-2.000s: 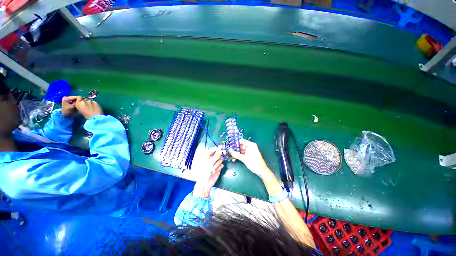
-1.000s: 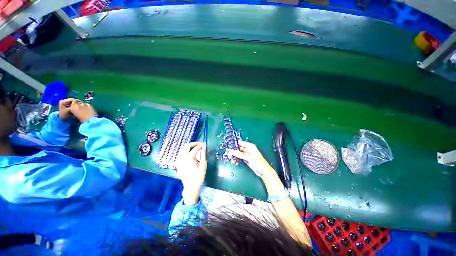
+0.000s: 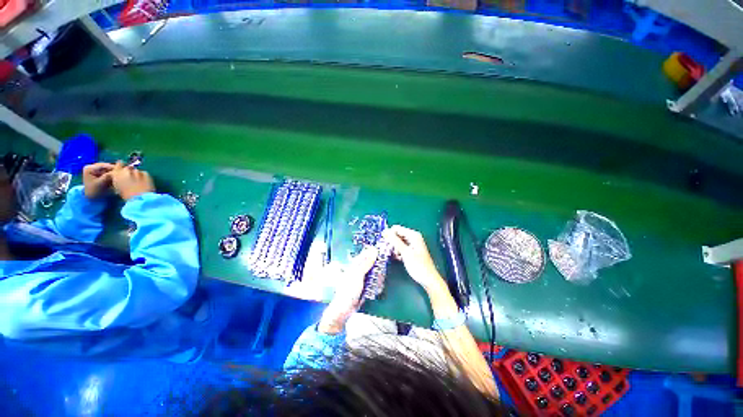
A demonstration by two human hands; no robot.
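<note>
A strip of small metal parts (image 3: 375, 281) is between my hands over the bench. My left hand (image 3: 352, 281) holds it from the left. My right hand (image 3: 410, 251) has its fingertips at the strip's upper end, beside a loose heap of small silvery-blue parts (image 3: 370, 229); whether it grips anything is hidden. A ribbed silver-blue stack of strips (image 3: 286, 231) lies to the left. A thin dark-blue rod (image 3: 329, 226) lies between the stack and the heap. A black electric screwdriver (image 3: 453, 251) lies to the right of my right hand.
Two round black units (image 3: 230, 245) are left of the stack. A speckled screw dish (image 3: 514, 255) and clear plastic bag (image 3: 599, 247) are at right. A red compartment tray (image 3: 562, 385) is below the bench edge. A person in a blue smock (image 3: 106, 277) works at left. The green conveyor (image 3: 391, 122) is beyond.
My left hand has left the rod beside the stack and moved right. It now holds a strip of parts near my right hand. The whole view has shifted slightly.
</note>
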